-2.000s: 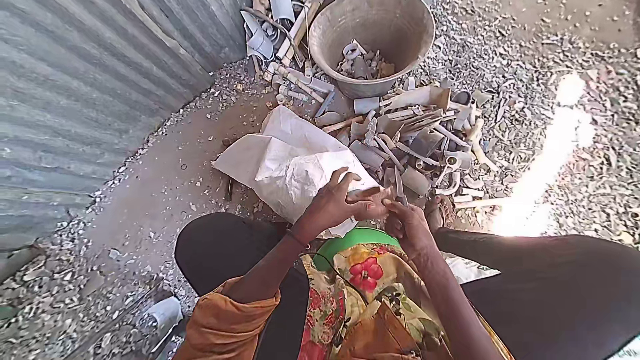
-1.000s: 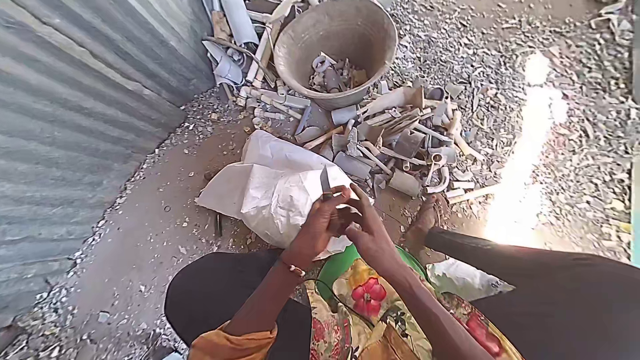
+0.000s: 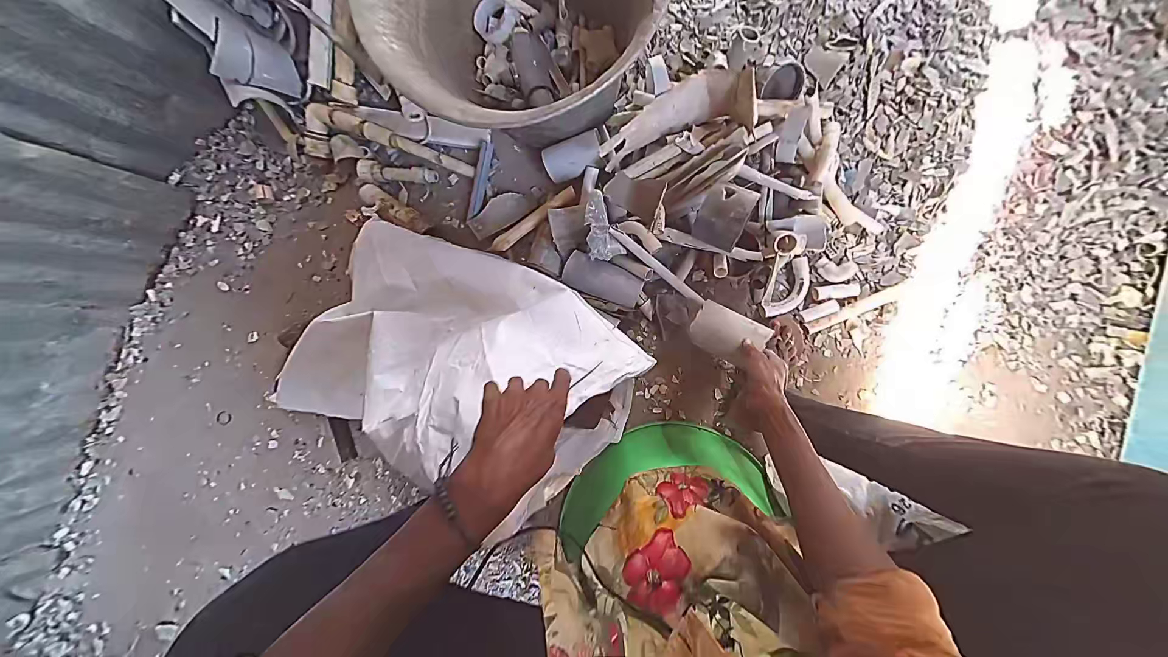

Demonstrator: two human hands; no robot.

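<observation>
My left hand lies back-up on a white woven sack, its fingers bent; a thin line like a blade edge shows by the fingertips, but what is under the palm is hidden. My right hand grips the lower end of a short, pale plastic pipe piece at the near edge of the scrap pile. A green basin rim shows between my legs, partly covered by flowered cloth.
A large, worn basin holding pipe fittings stands at the top. Broken plastic pipes are heaped beside it. Corrugated metal sheet borders the left, chips cover the ground at right, and my feet and legs flank the green basin.
My hands were together over the sack with a knife blade showing; now they are apart. The left has come down on the sack, and the right has reached out to the pipe piece.
</observation>
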